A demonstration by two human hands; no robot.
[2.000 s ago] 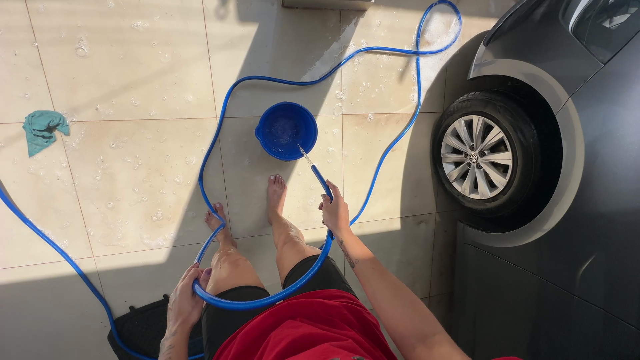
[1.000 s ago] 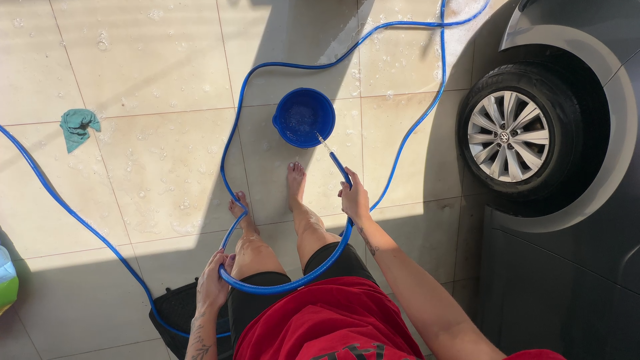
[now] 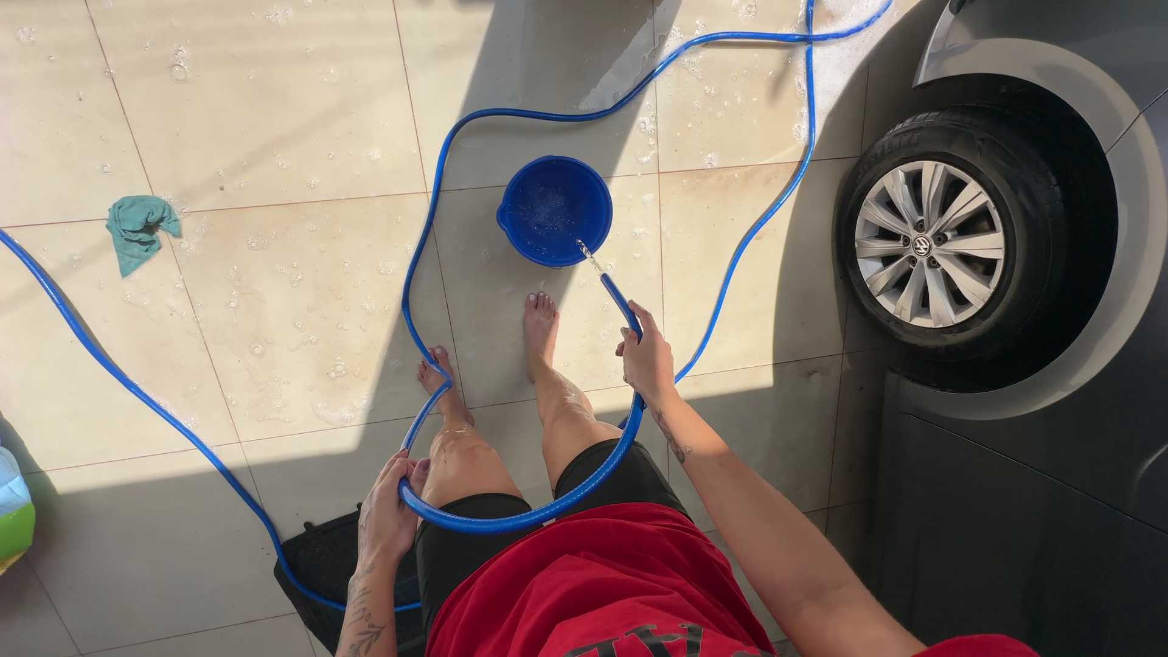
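My right hand grips a blue garden hose close to its end, and water runs from the end into a blue plastic bucket on the tiled floor. Bubbly water lies in the bucket. My left hand is closed around the same hose further back, beside my left thigh. Between my hands the hose bends in a loop across my lap. From my left hand it leads over my left foot.
The hose winds over wet, soapy tiles. A crumpled green cloth lies at the left. Behind my left arm is a black mat or tray. A colourful bag-like object shows at the left edge. A dark car's wheel stands at the right.
Water keeps running from the hose end into the bucket, and both hands stay on the hose. The colourful object at the left edge was not in view two seconds ago.
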